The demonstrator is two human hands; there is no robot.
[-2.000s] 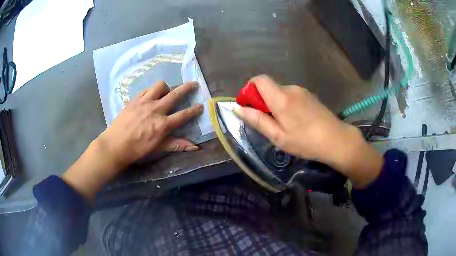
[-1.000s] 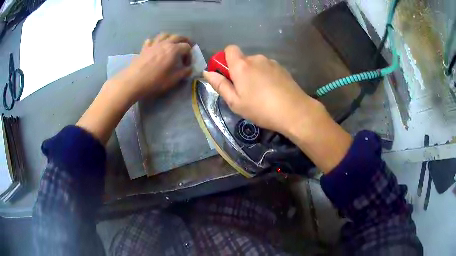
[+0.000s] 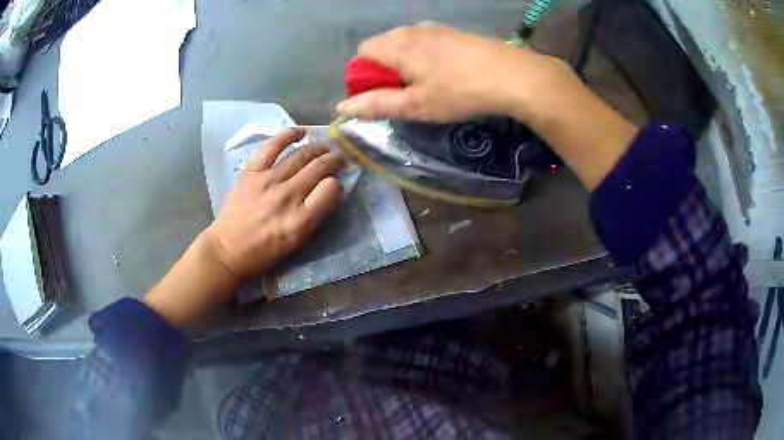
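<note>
A white backing sheet point(image 3: 247, 119) lies on the table in front of me, its upper and right edges folded in over a thin grey template point(image 3: 344, 249). My left hand point(image 3: 279, 202) lies flat on the sheet and template, fingers spread near the upper fold. My right hand point(image 3: 438, 73) grips the red handle of the steam iron point(image 3: 430, 159). The iron's tip touches or nearly touches the folded upper edge, beside my left fingertips. Any cloth piece under the sheet is hidden.
A stack of white sheets point(image 3: 125, 69) lies at the upper left, with scissors point(image 3: 47, 142) beside it. Finished pressed pockets point(image 3: 24, 262) stand at the left edge. A dark iron rest point(image 3: 662, 64) and the green hose point(image 3: 535, 15) are at the upper right.
The iron has moved up and turned more sideways, above the template's right part. My left hand has come down flat on the sheet. A folded strip now shows on the right edge.
</note>
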